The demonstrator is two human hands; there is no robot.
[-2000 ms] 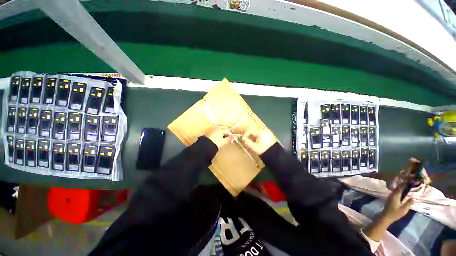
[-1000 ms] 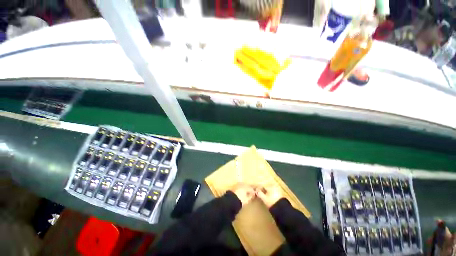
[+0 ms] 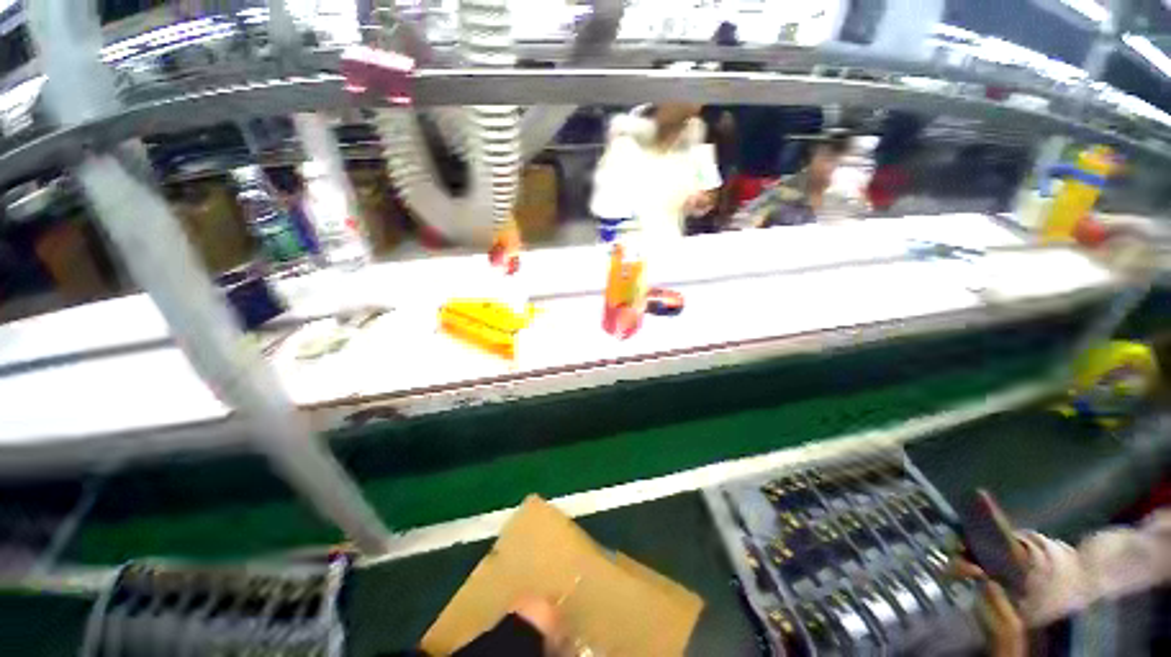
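The flat brown carton (image 3: 546,552) lies on the dark green bench at the bottom centre, its lower part cut off by the picture's edge. My left hand (image 3: 542,619) is on the carton, small and blurred, with a black sleeve behind it; its fingers and anything in them cannot be made out. A thin pale string (image 3: 569,590) shows on the carton beside the hand. My right hand is not visible.
Trays of black units stand left (image 3: 212,616) and right (image 3: 848,546). A person's hand (image 3: 1008,614) is by the right tray. A grey post (image 3: 231,334) rises left. The white shelf (image 3: 771,289) holds an orange bottle (image 3: 624,290) and yellow pack (image 3: 482,326).
The view has tilted up, showing the shelf and hall beyond. The carton and trays now sit lower in the picture. My right hand has dropped out of view; another person's hand has appeared at the right tray.
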